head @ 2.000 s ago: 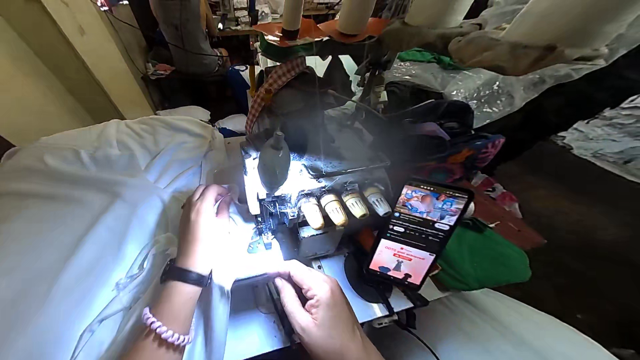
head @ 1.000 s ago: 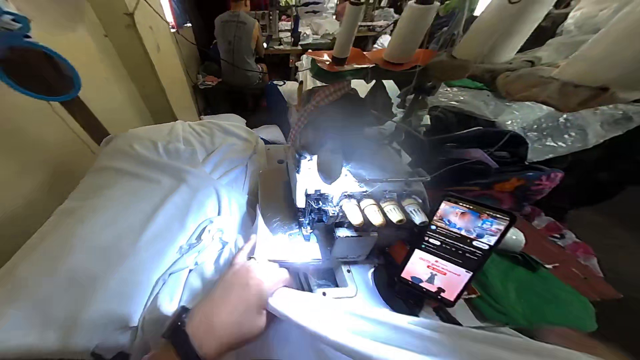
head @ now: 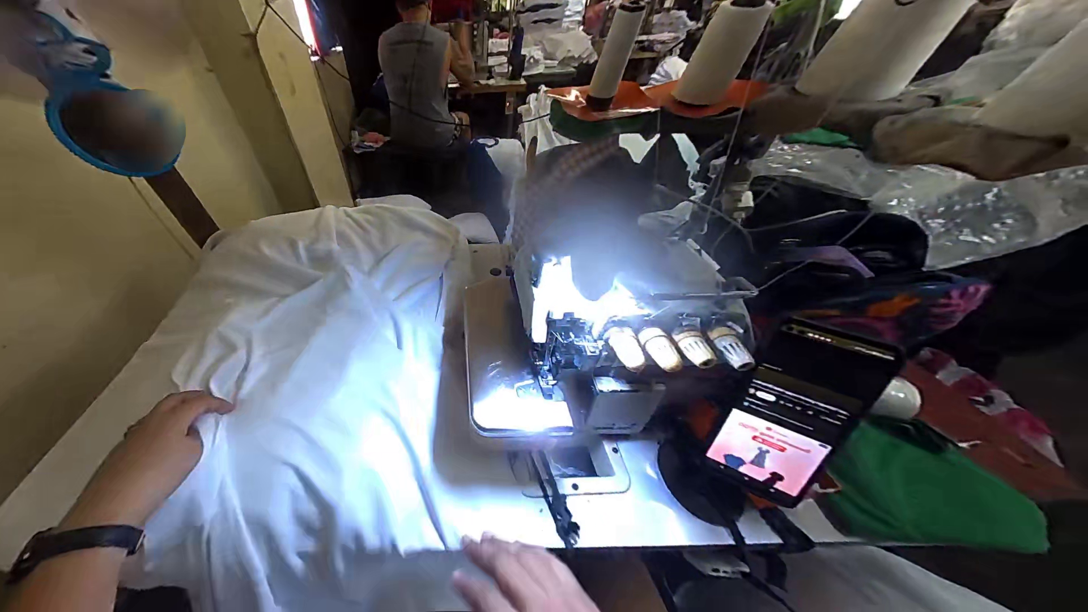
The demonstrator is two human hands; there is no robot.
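Note:
White fabric (head: 331,365) is heaped over the left of the sewing table. My left hand (head: 174,433), with a dark band on its wrist, pinches a fold of it at the left side. Low in the middle, my right hand (head: 523,578) is at the table's front edge, slightly blurred, fingers apart and holding nothing. An industrial overlock sewing machine (head: 527,340) stands in the middle, its lamp glare bright on the cloth plate. Tension dials (head: 659,347) line its front. No fabric shows under the presser foot.
A lit smartphone (head: 799,416) stands right of the machine, beside green cloth (head: 935,484). Large thread cones (head: 722,51) hang over the back. A blue-framed mirror (head: 119,127) is at the left wall. Farther back sits a person (head: 416,76) in a grey sleeveless top.
The hands were near the presser foot two seconds ago. The left has moved left to the heaped fabric. White cloth that crossed the table's front one second ago no longer lies there.

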